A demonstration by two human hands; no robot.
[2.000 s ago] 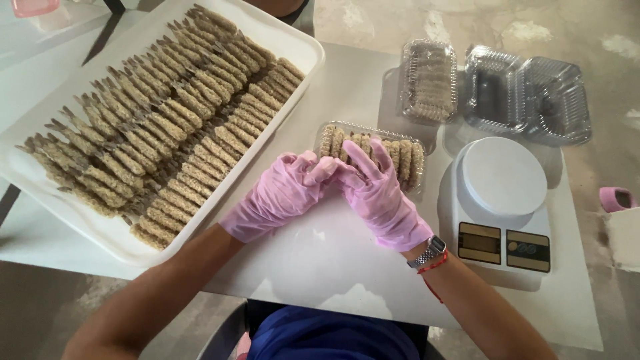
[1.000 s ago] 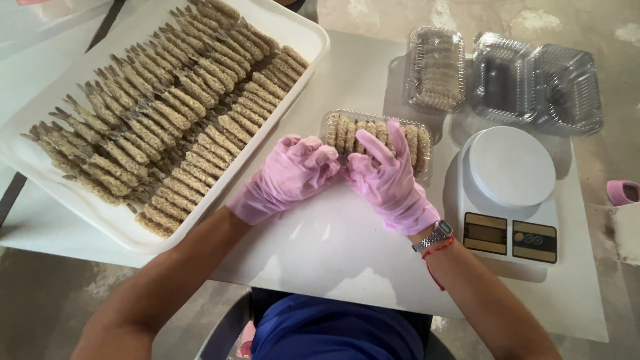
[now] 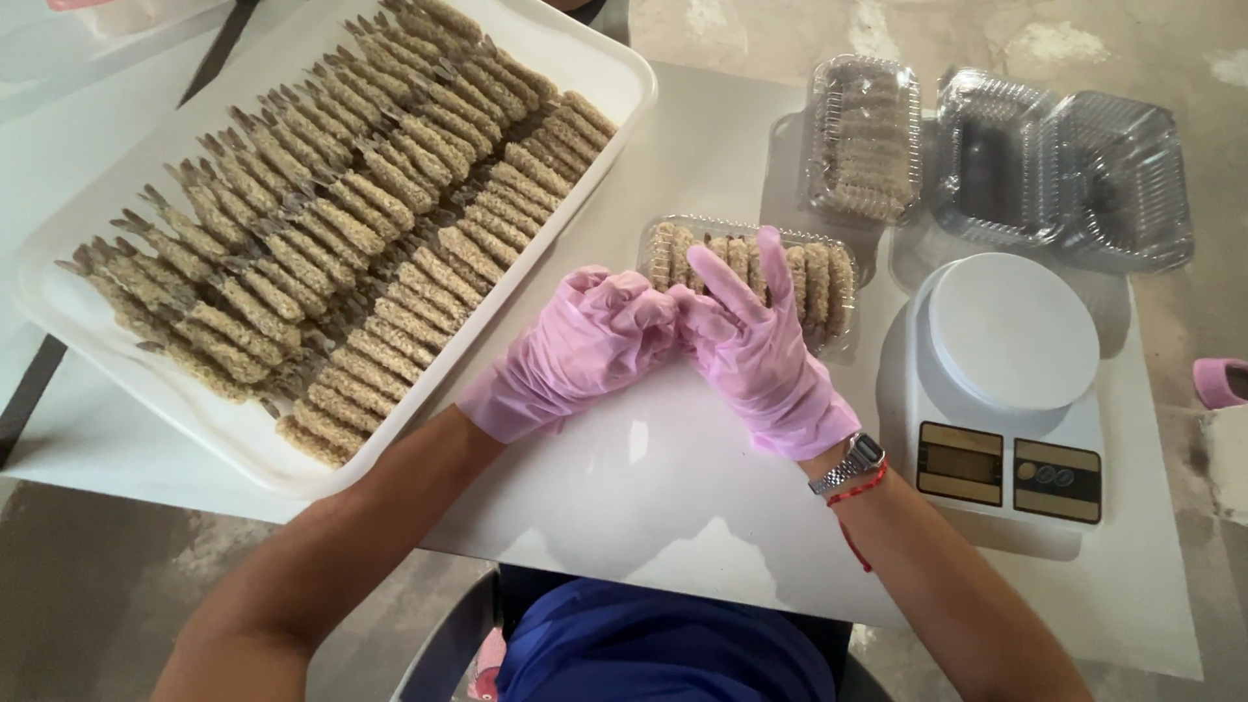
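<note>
Both hands wear pink gloves and meet at the near edge of a clear plastic clamshell box (image 3: 846, 292) that holds a row of breaded shrimp (image 3: 814, 278). My left hand (image 3: 609, 331) has its fingers curled; whether something small is inside them cannot be seen. Thumb and lower fingers of my right hand (image 3: 756, 341) touch the left fingertips, while two of its fingers stand raised in front of the shrimp. To the left lies a large white tray (image 3: 639, 83) with rows of breaded shrimp (image 3: 322, 224), tails showing on many.
A closed clear box of breaded shrimp (image 3: 863, 141) stands at the back right, beside an open clamshell box (image 3: 999, 161) with nothing in it. A white digital kitchen scale (image 3: 1014, 331) sits right of my right hand. The white table's (image 3: 634, 507) near edge runs before my body.
</note>
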